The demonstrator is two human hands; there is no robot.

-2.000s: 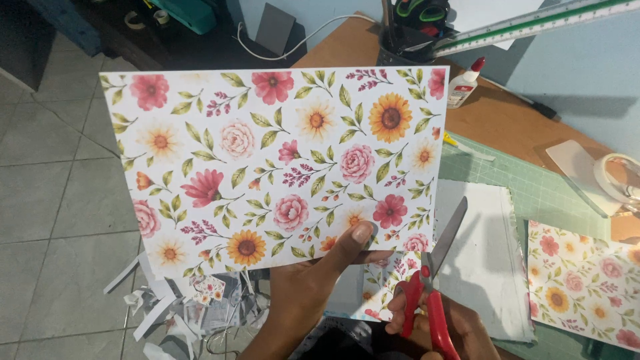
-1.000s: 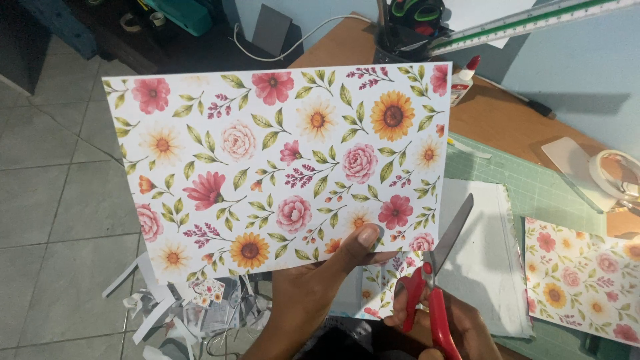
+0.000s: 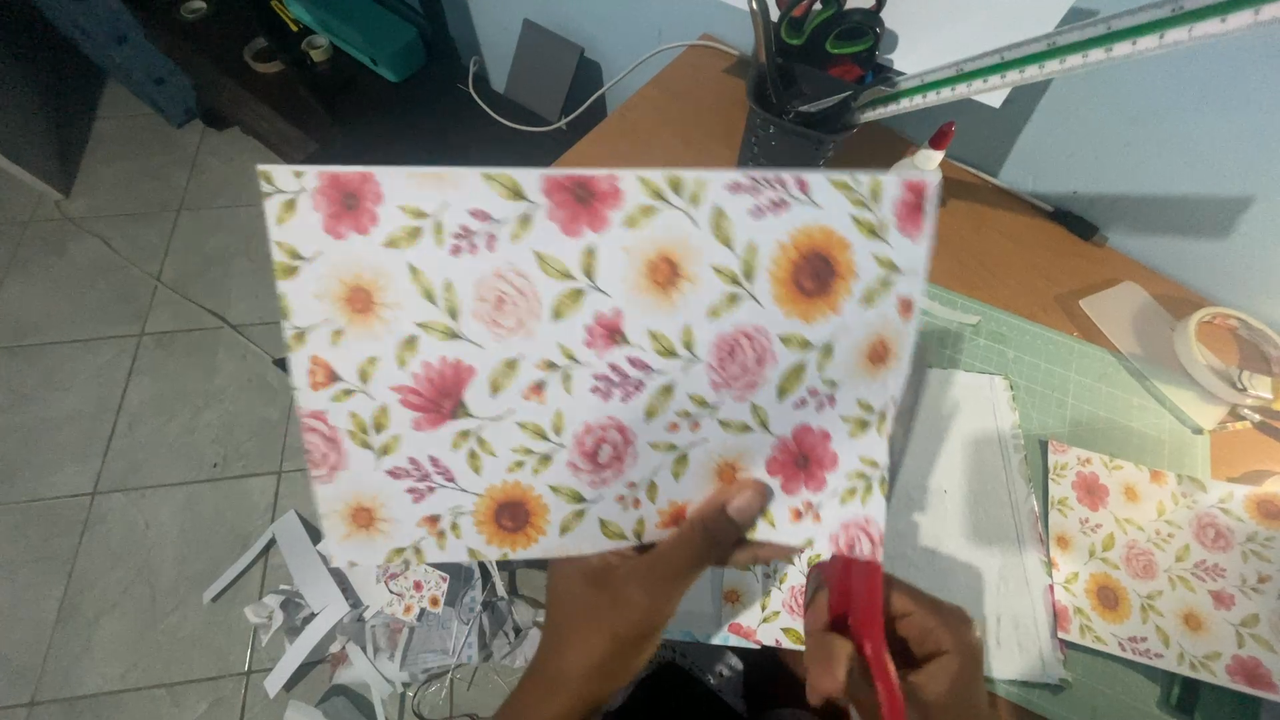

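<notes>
A floral-printed paper sheet [image 3: 600,370] fills the middle of the head view, held up by my left hand [image 3: 640,590] with the thumb on the printed face at its lower edge. My right hand [image 3: 900,640] grips red-handled scissors [image 3: 858,610] at the sheet's lower right corner. Their blades are hidden behind the paper. Under my hands shows another floral piece [image 3: 770,600]. To the right, a white board [image 3: 965,500] and a floral-covered panel [image 3: 1165,570] lie on the green cutting mat [image 3: 1080,380].
A mesh holder [image 3: 795,135] carries scissors and a scale ruler [image 3: 1050,65]. Behind the sheet stands a glue bottle with a red tip [image 3: 940,140]. A tape roll [image 3: 1230,350] is at the right. Paper scraps [image 3: 310,590] lie low at the left, above the tiled floor [image 3: 130,400].
The scissors have moved from beside the sheet to its lower right corner, their blades now out of sight behind it. My left hand still holds the sheet.
</notes>
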